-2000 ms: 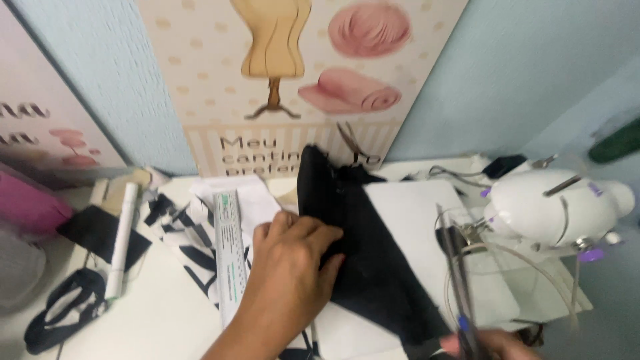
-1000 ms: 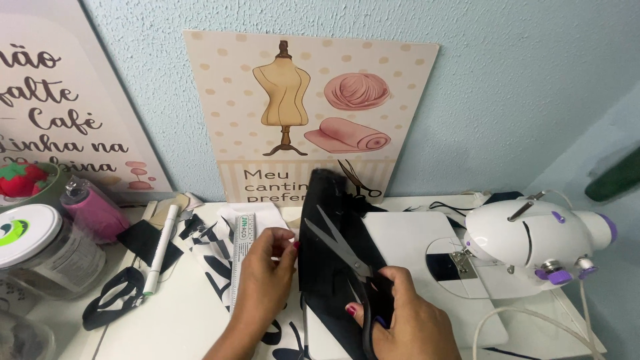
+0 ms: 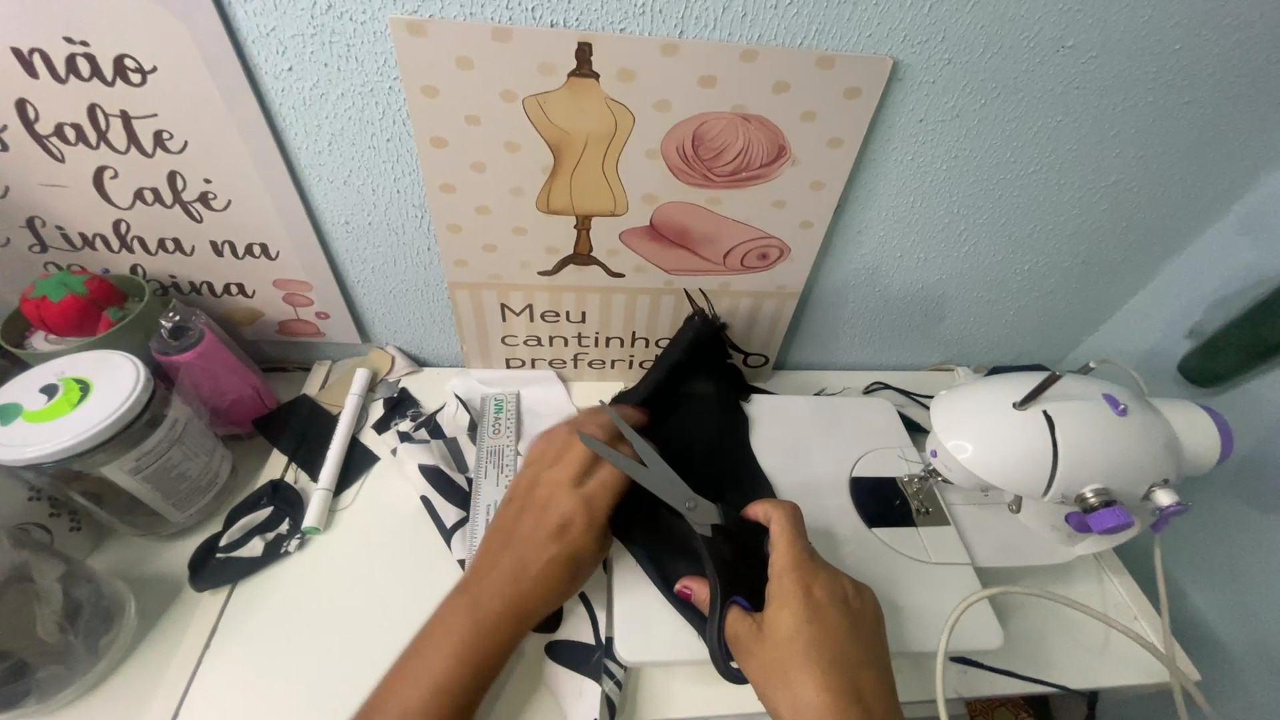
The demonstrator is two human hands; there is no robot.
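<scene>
My right hand [image 3: 810,610] holds black-handled scissors [image 3: 668,484], their blades parted and pointing up and left over a piece of black fabric [image 3: 690,400]. The left edge of that fabric is at my left hand [image 3: 560,500], whose fingertips are partly hidden behind the blades and blurred. The fabric stands raised at its far end and lies partly over the white extension table [image 3: 830,450] of a small white sewing machine [image 3: 1040,450]. Beside my left hand, a metal ruler [image 3: 493,450] lies on black-and-white patterned fabric [image 3: 440,480].
On the left are a lidded glass jar [image 3: 130,480], a pink bottle [image 3: 215,375], a tomato pincushion [image 3: 72,302], a white marker [image 3: 338,450] and black fabric scraps [image 3: 318,440]. Illustrated boards [image 3: 640,150] lean on the wall. A white cable [image 3: 1060,605] curves at the right.
Two seconds ago my left hand lay flat on the black fabric and the scissors were at the lower right. The scissors are now over the fabric, and my left hand is at its left edge.
</scene>
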